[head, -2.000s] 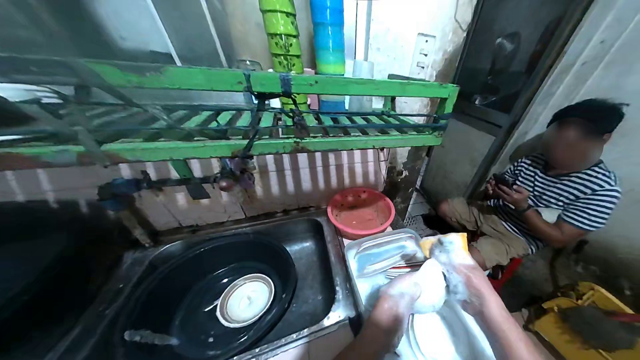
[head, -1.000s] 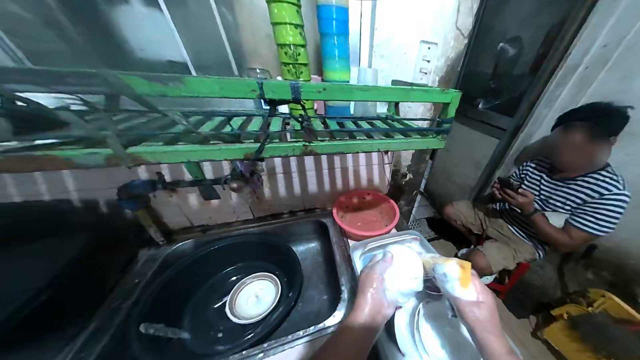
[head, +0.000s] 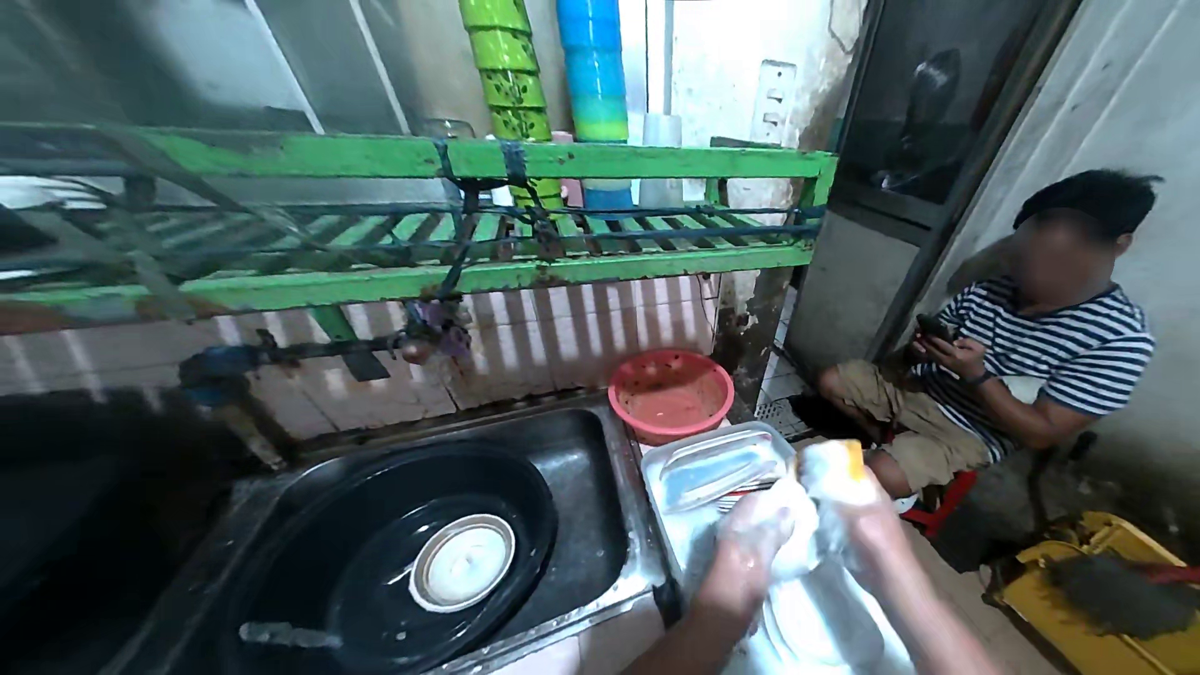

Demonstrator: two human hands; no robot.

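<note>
Over a metal tray [head: 684, 544] at the lower right, my left hand [head: 750, 544] grips a white, suds-covered dish [head: 797, 530], whose exact kind is blurred. Close beside it, my right hand [head: 858, 511] holds a soapy yellow sponge [head: 851, 459]. White plates [head: 816, 623] lie in the tray below my hands, and a smaller rectangular metal tray [head: 717, 478] sits at its far end with some cutlery [head: 741, 497] near it. To the left, a white bowl with a brown rim [head: 462, 562] rests in a black basin of water [head: 539, 497].
The basin stands in a metal sink [head: 614, 525]. Behind are a red plastic basin [head: 670, 431], a tap [head: 248, 412] and a green slatted rack [head: 525, 272] with stacked cups [head: 511, 66]. A person [head: 1041, 328] sits at right near a yellow container [head: 1078, 600].
My hands have moved closer together than one second ago, with the sponge now raised beside the dish. The seated person still holds a phone.
</note>
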